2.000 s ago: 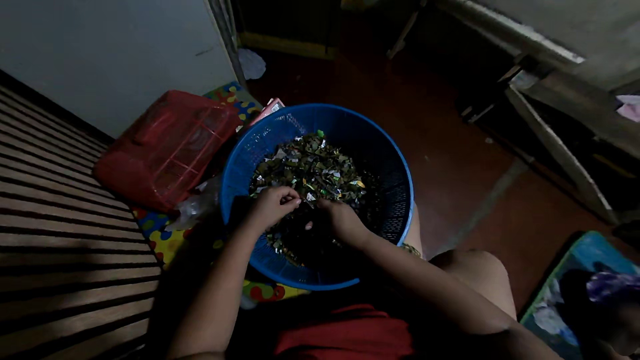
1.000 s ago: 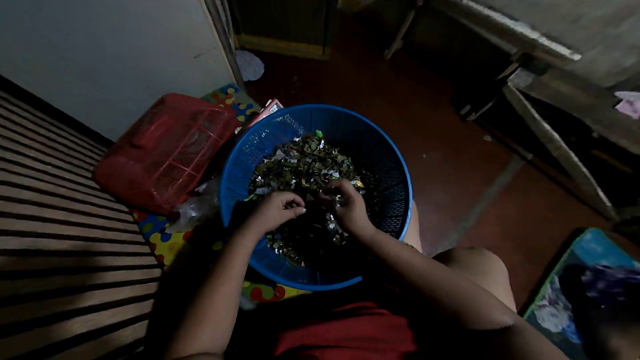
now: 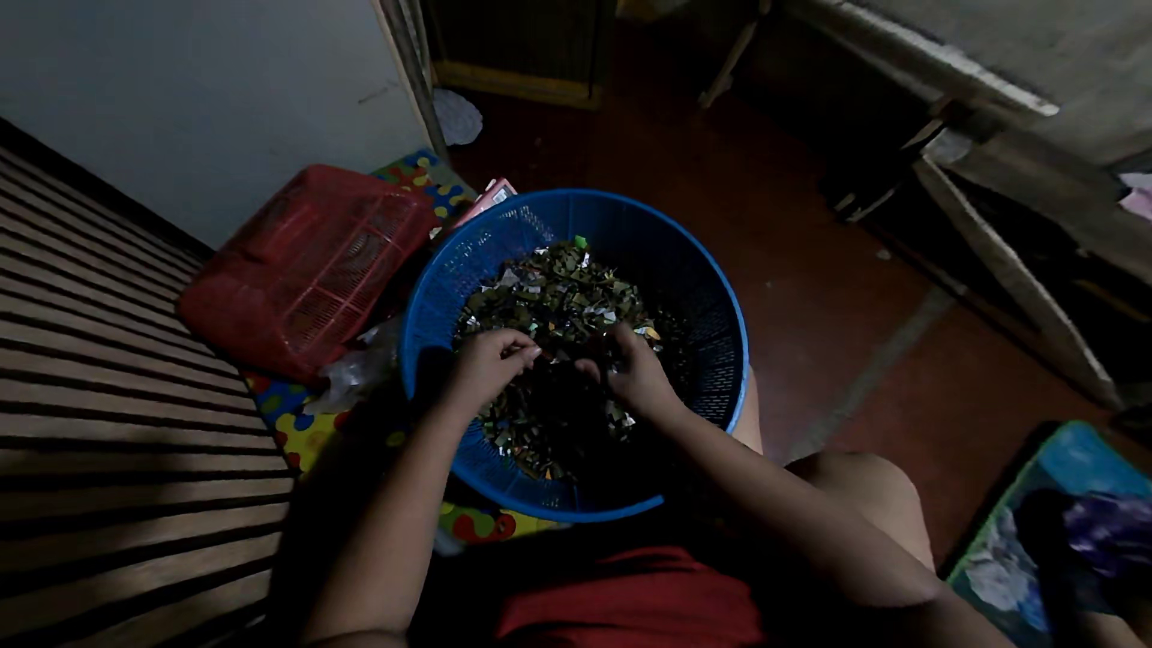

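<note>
A round blue plastic basket (image 3: 733, 315) stands in front of me, partly filled with small cut scraps (image 3: 558, 288), mostly dark green with some shiny silvery bits. Over the left part of the scraps is my left hand (image 3: 493, 364), its thumb and index finger pinched near each other; whether a small scrap is between them cannot be made out. My right hand (image 3: 634, 373) hovers over the middle of the heap with thumb and fingers apart, and nothing is clearly visible in it. Dark shadow hides the scraps below both hands.
Left of the basket lies a red plastic basket (image 3: 306, 261) beside a clear plastic bag (image 3: 355, 369), on a colourful patterned mat (image 3: 306, 436). A slatted wooden surface (image 3: 135, 432) is at far left. Wooden bench parts (image 3: 1008, 261) stand at right; a blue mat (image 3: 1071, 459) lies lower right.
Since one second ago, the fingers of my right hand have spread, and a shiny bit seen near them then no longer shows there. My left hand stays nearly in place.
</note>
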